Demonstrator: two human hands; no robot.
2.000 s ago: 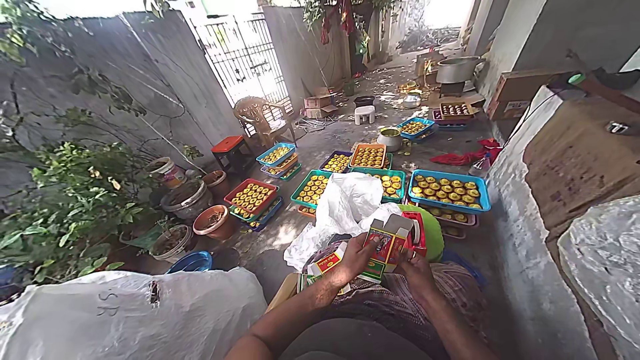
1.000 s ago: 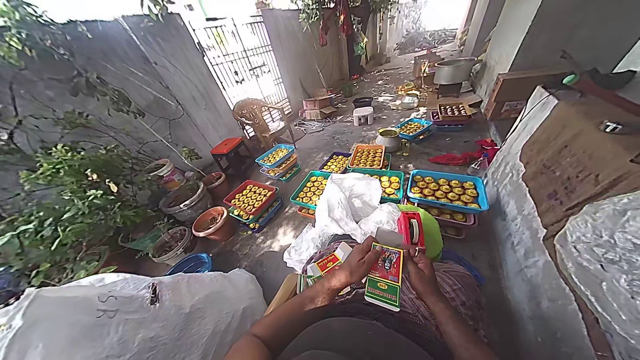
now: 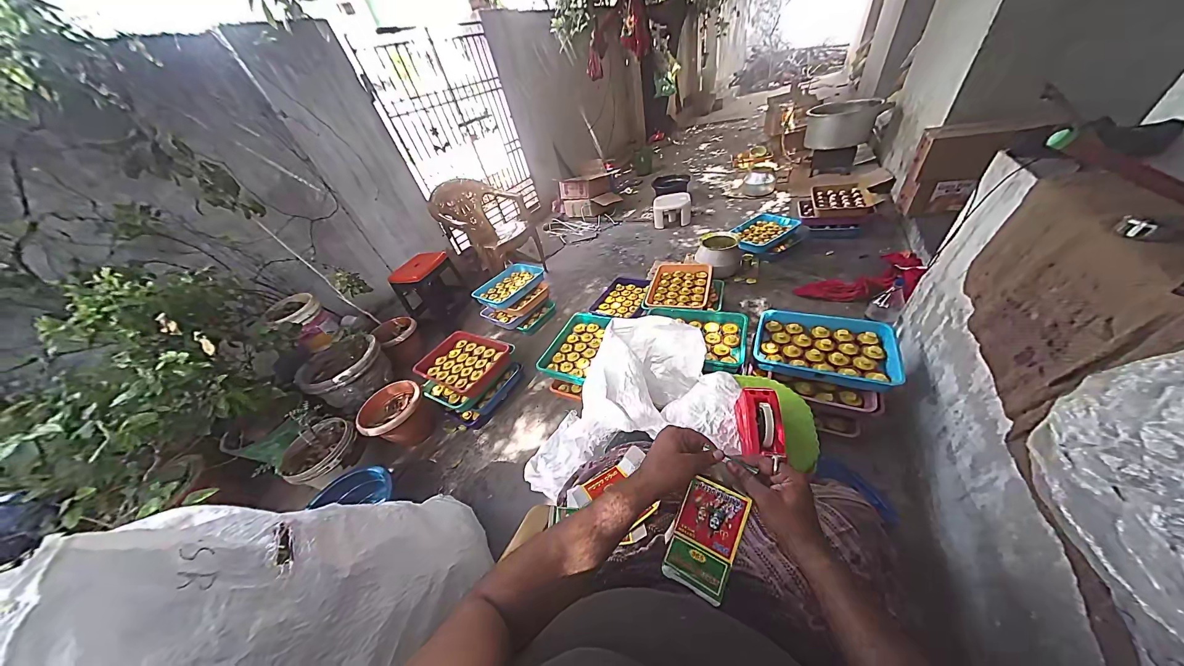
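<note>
A red and green printed cardboard carton [image 3: 708,536] hangs tilted over my lap, below my fingers. My left hand [image 3: 680,460] and my right hand [image 3: 782,490] meet at its upper end, both pinching a thin edge there; the fingers partly hide this edge. More printed cartons [image 3: 606,486] lie on my lap under my left forearm, partly hidden. A red tape dispenser [image 3: 760,425] stands just beyond my right hand, beside a crumpled white plastic sheet [image 3: 638,370] and a bright green rounded object [image 3: 791,421].
Trays of round yellow pieces, such as a blue tray [image 3: 828,377] and a red tray [image 3: 462,370], stand stacked ahead. A white sack [image 3: 231,583] lies at left, near terracotta pots [image 3: 393,412]. A low concrete wall [image 3: 980,444] runs along the right.
The carton was higher between my hands two seconds ago, then upright with a white flap open at its top. Now its printed face hangs lower and my fingers have come together at its upper end.
</note>
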